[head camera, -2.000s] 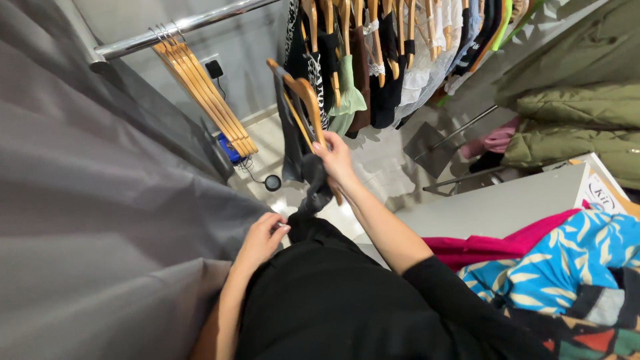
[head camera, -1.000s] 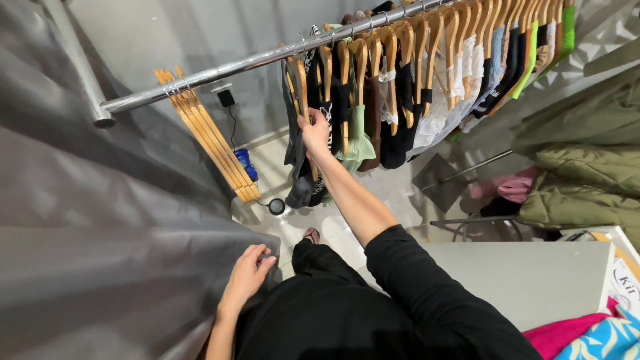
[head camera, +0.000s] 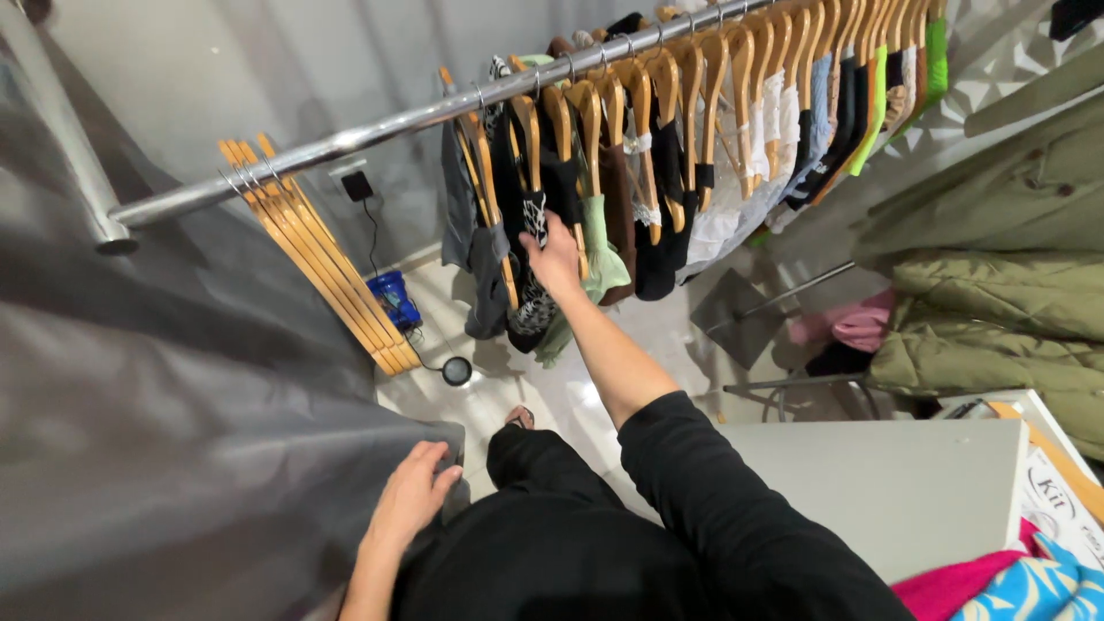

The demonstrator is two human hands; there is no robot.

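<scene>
A metal clothes rail carries many garments on wooden hangers. My right hand, fingers spread, is at a black-and-white patterned garment; whether it touches the cloth is unclear. Left of that hand hangs a dark grey garment on a wooden hanger. A light green garment hangs just to the right. My left hand is low beside the grey curtain, holding nothing, its fingers apart. Several bare wooden hangers hang together near the rail's left end.
A grey curtain fills the left side. Below the bare hangers are a blue object and a small round black device on the floor. At right stand a light grey table, an olive quilted garment and pink cloth.
The dark grey garment on its hanger, held in my right hand two seconds ago, now hangs on the rail. My right hand has let go of it and moved right to the patterned garment.
</scene>
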